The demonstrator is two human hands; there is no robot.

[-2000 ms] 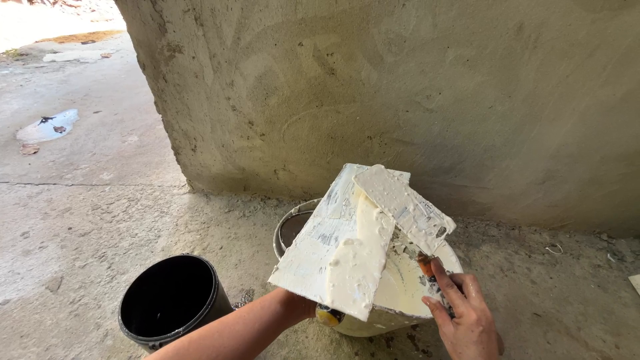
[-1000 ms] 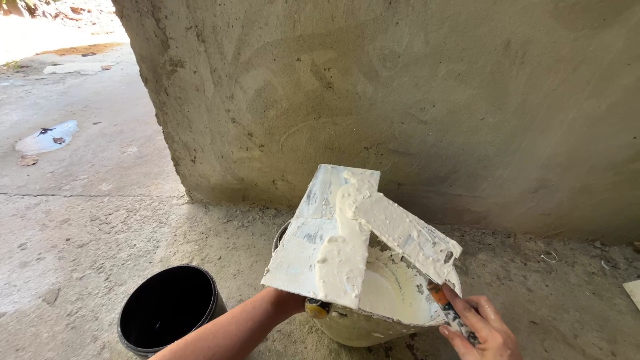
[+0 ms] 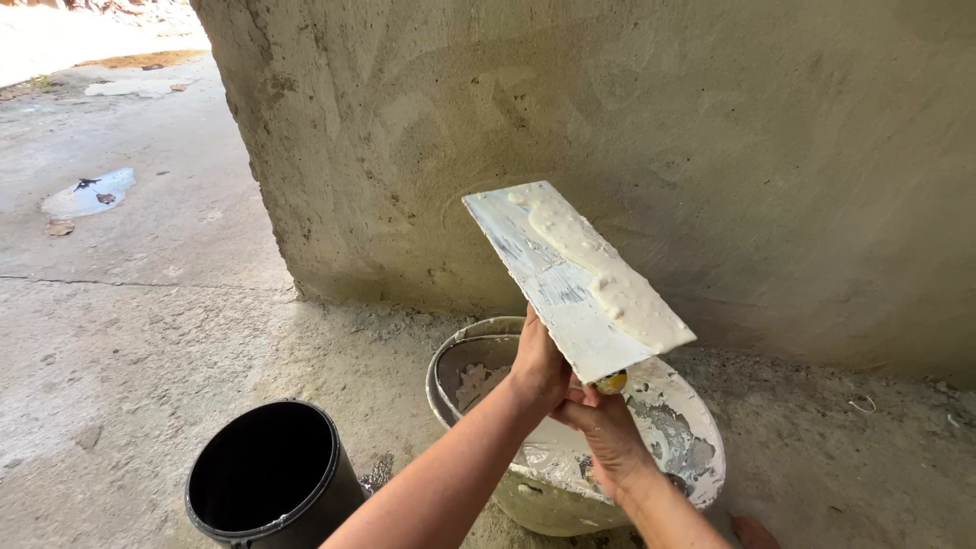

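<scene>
A rectangular steel plastering trowel [image 3: 564, 282] is tilted above the tub, its upturned blade smeared with white compound [image 3: 610, 274] mostly along the right side. My left hand [image 3: 541, 362] holds it from below, mostly hidden by the blade. My right hand [image 3: 610, 435] meets the left under the blade's near end, beside the yellow handle end [image 3: 612, 382]; what its fingers grip is hidden. Beneath both hands is a large oval tub [image 3: 549, 492] with white compound inside and crusted on its walls. The smaller coated blade seen earlier cannot be made out clearly.
A black bucket [image 3: 335, 476] stands on the rough concrete floor [image 3: 366, 358] left of the tub. Behind the tub rises a rendered wall [image 3: 457, 137], its left edge beside a paved area with a small puddle [image 3: 91, 192] and dry leaves.
The large trowel has turned and risen, its far end now pointing up-left. My right hand has moved left under it from the tub's right side; the smaller blade no longer lies across the large one.
</scene>
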